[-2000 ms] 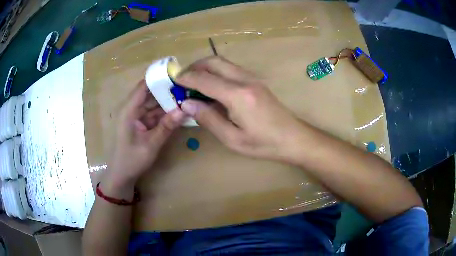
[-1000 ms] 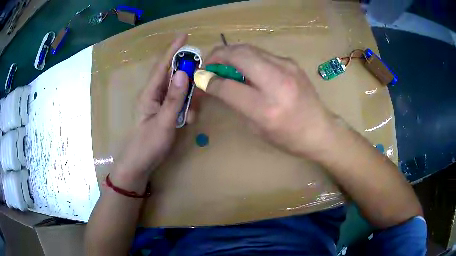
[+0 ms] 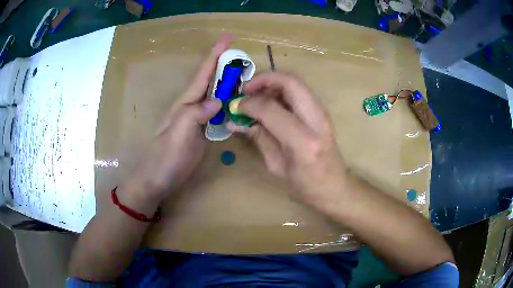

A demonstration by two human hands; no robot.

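My left hand holds a white housing shell with its hollow side up, above the mat. A blue battery cell lies lengthwise inside the shell, and my left thumb rests at its lower part. My right hand, with a pale yellow cot on one fingertip, holds a green circuit board over the right side of the shell. The fingers cover much of the board. Thin reddish wires show partly beside the cell.
A battery-and-board set lies on the right of the brown mat. A thin dark rod and teal dots are on the mat. White shells stand at left by a marked white sheet. More parts lie on the green belt.
The cell now lies more exposed along the shell, and my right hand has brought the board lower, against the shell's side. The camera view has shifted, showing more of the belt at top right.
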